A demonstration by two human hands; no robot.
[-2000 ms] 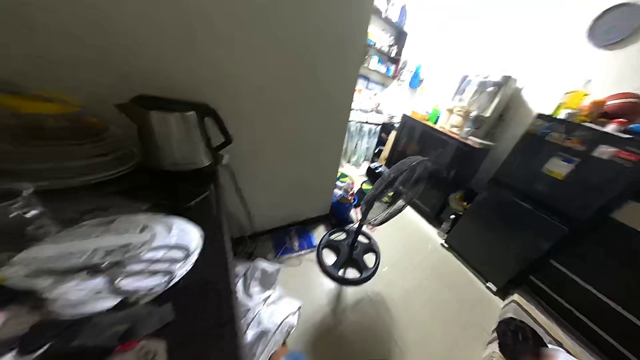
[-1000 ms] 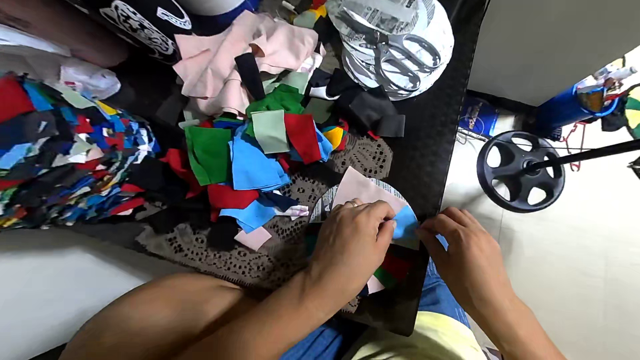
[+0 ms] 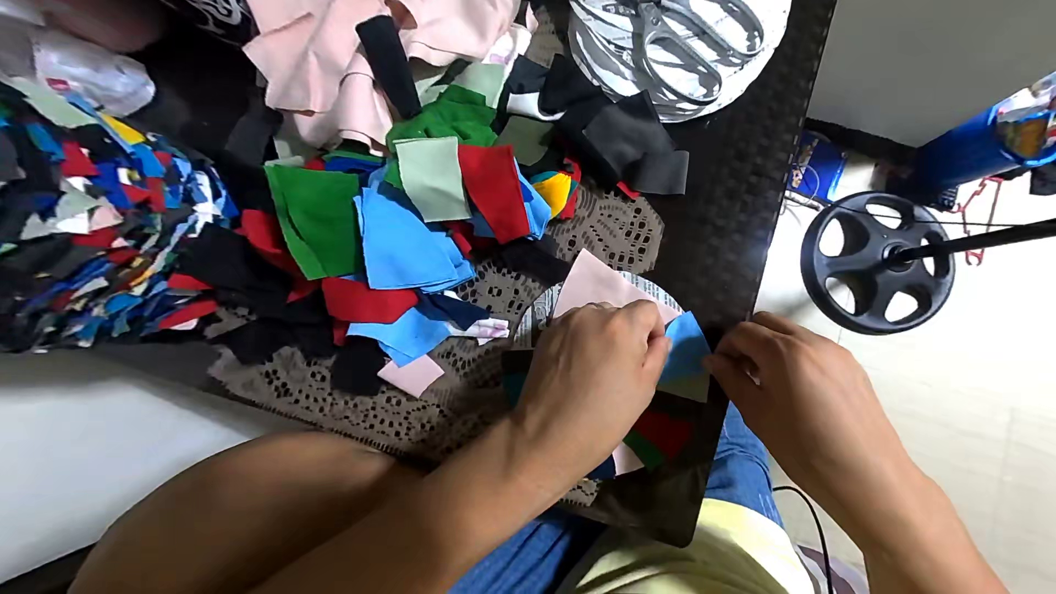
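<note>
A printed-paper disc lies near the table's right edge, partly covered by fabric pieces. My left hand presses down over it, fingers curled, beside a pale pink fabric piece and a light blue fabric piece. At the right edge of the blue piece is my right hand, its thumb and index finger close together; whether they pinch the cloth cannot be told. Red and green scraps show below my left hand. Scissors with grey handles rest on a stack of printed-paper discs.
Green, blue and red fabric pieces lie piled on a brown lace mat. Small multicoloured scraps heap at the left, pink cloth at the top. Right of the table, a black fan base stands on the floor.
The view has swung from the room and fan down to the table. Since one second ago, both hands have stayed at nearly the same place by the blue piece.
</note>
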